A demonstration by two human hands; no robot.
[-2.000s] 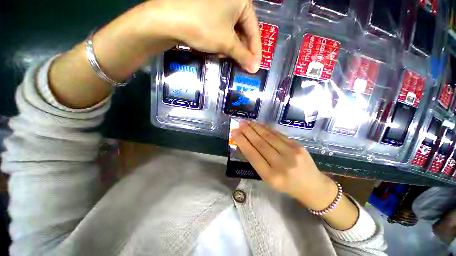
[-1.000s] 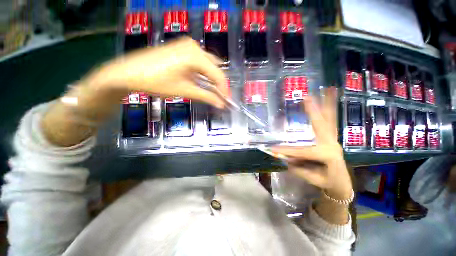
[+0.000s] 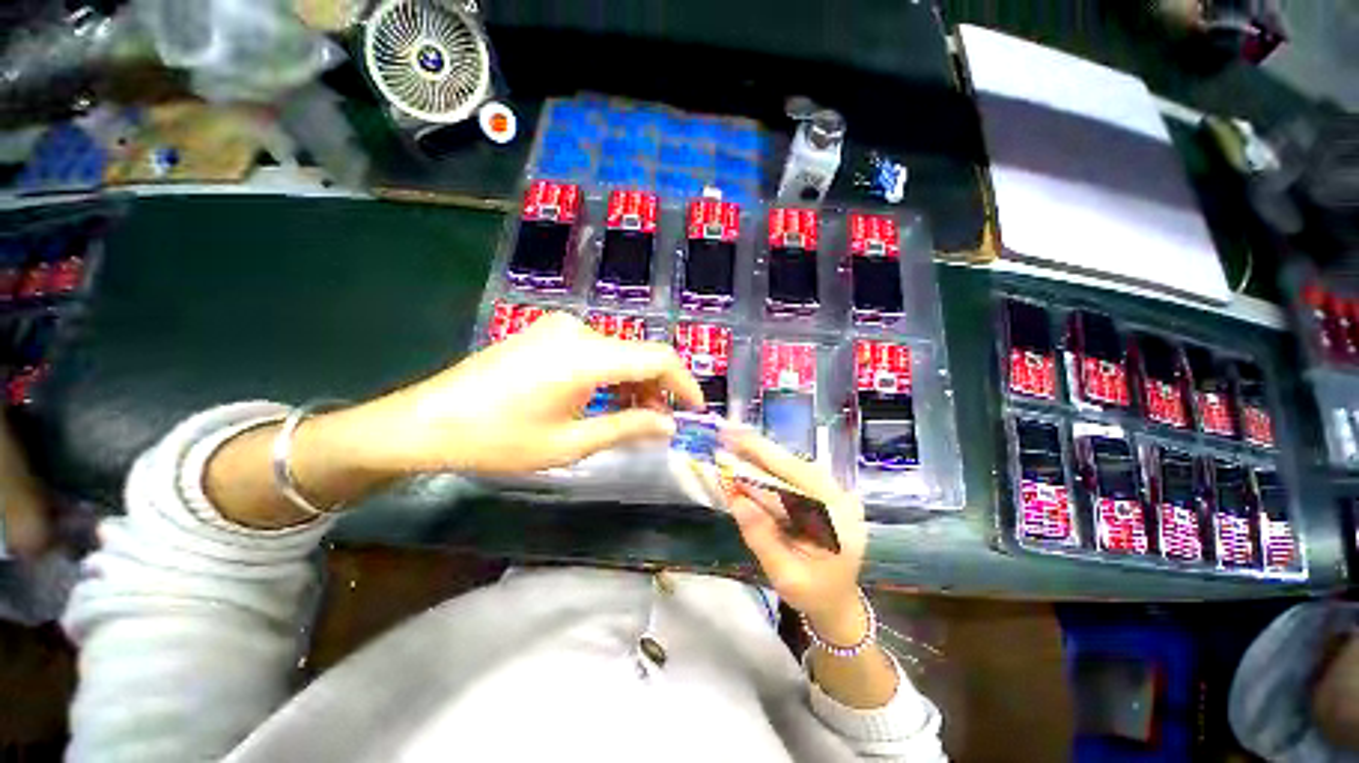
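Note:
A clear tray (image 3: pixel 927 350) holds two rows of red-and-black display modules (image 3: pixel 793 260) on the bench. My left hand (image 3: pixel 544 394) is over the tray's front left part and pinches a small film piece with blue print (image 3: pixel 696 435). My right hand (image 3: pixel 808 555) is at the tray's front edge, its fingertips close to the film piece. It holds a small dark card with an orange edge (image 3: pixel 806 516). My left hand and the film hide some modules of the front row.
A film sheet with blue marks (image 3: pixel 641 146) and a bottle (image 3: pixel 812 155) stand beyond the tray. A small fan (image 3: pixel 428 60) is at the left rear. A second filled tray (image 3: pixel 1148 418) and a white board (image 3: pixel 1095 164) are at the right. Part of a person's sleeve (image 3: pixel 1294 678) shows lower right.
The view has pulled back from the tray. My hands have come together at its front edge; the left now holds blue-printed film instead of a clear strip. My right fingers, spread before, are now closed in.

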